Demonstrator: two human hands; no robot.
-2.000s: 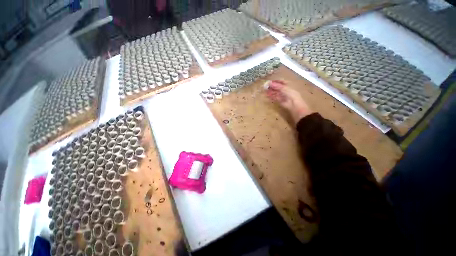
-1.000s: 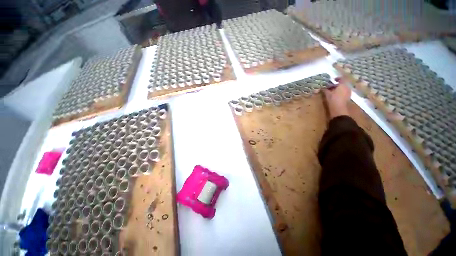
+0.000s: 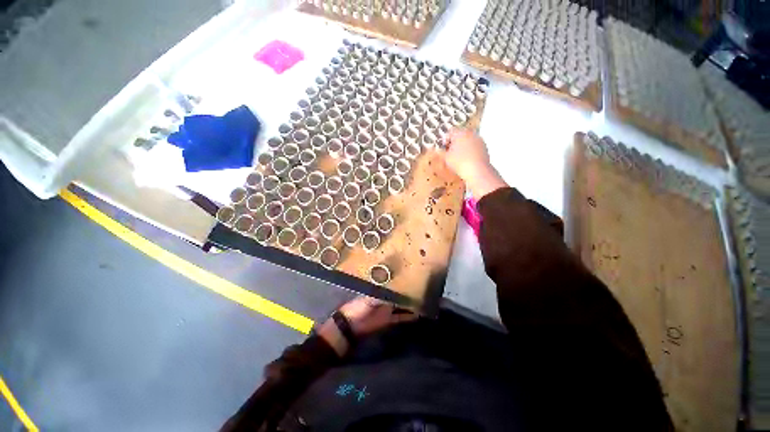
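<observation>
The left-hand brown board [image 3: 422, 245] bears rows of upright grey-beige rings [image 3: 329, 256], with a bare strip along its right side. My right hand [image 3: 464, 158] reaches to the right edge of the rows, fingertips at a ring there; whether they grip it cannot be told. My left hand [image 3: 369, 315] is low at the board's dark front edge, its fingers partly hidden. The pink pad [image 3: 471, 217] is mostly covered by my right sleeve. The right-hand board [image 3: 650, 278] has rings [image 3: 646, 164] along its far end.
A crumpled blue cloth [image 3: 221, 139] lies at the left with small loose parts [image 3: 165, 122] beside it. A second pink piece [image 3: 279, 56] lies beyond. Full boards [image 3: 540, 42] stand at the back. A yellow line [image 3: 186, 260] marks the grey floor.
The view has swung left. My right hand has moved from the right-hand board's far row to the left-hand board's rings. My left hand has come into view at the front edge.
</observation>
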